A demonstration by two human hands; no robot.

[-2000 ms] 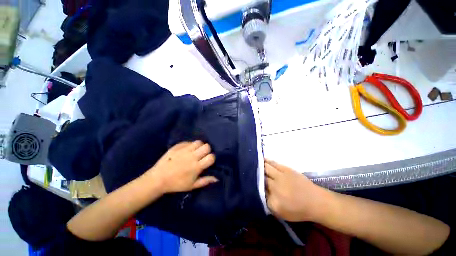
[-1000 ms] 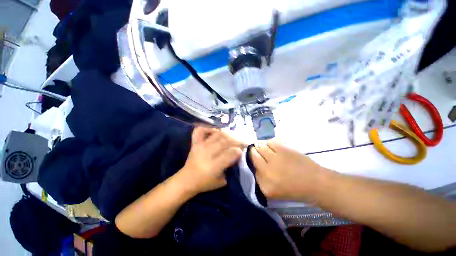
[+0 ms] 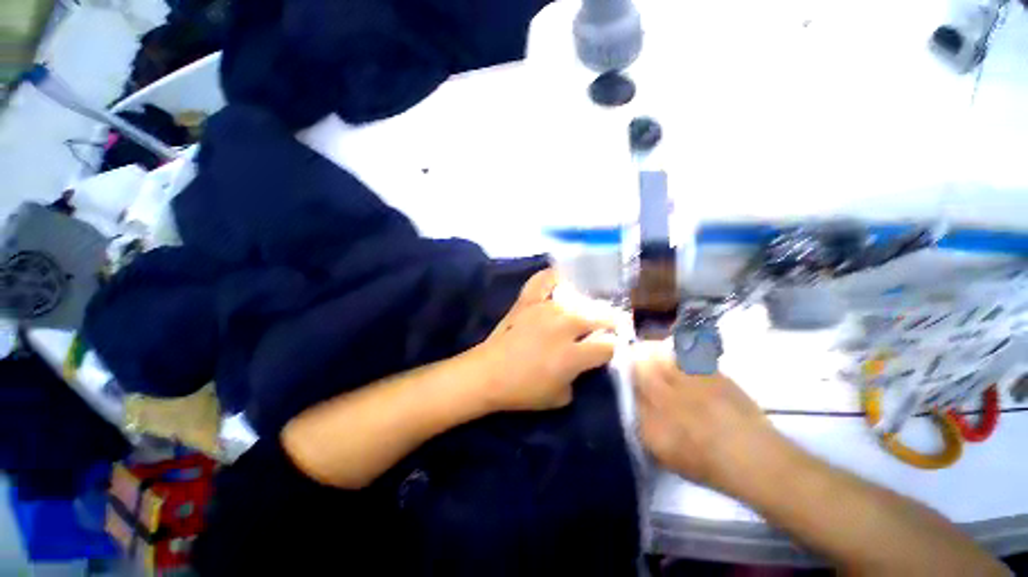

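The dark navy garment (image 3: 338, 293) is heaped from the left up to the machine and hangs over my lap. Its white-edged waistband (image 3: 627, 451) runs down from the needle area. My left hand (image 3: 547, 344) lies on the garment, its thumb and fingers pinching the band edge. My right hand (image 3: 693, 417) holds the same edge from the right, just below the grey block (image 3: 699, 344). The white sewing machine head (image 3: 789, 124) with its blue stripe is above my fingers. Blur and glare hide the needle, the foot and my exact fingertip contact.
Scissors with yellow and red loops (image 3: 930, 442) lie at the right, partly behind printed white label strips (image 3: 958, 349). More dark cloth (image 3: 349, 56) lies at the upper left. A grey fan housing (image 3: 51, 265), a red box (image 3: 180, 518) and a blue bin (image 3: 51, 513) are at the left.
Both hands first moved up from the lower garment to the band edge by the needle. Since then the view has shifted, and the machine head and scissors appear further right and lower. Both hands remain at the edge.
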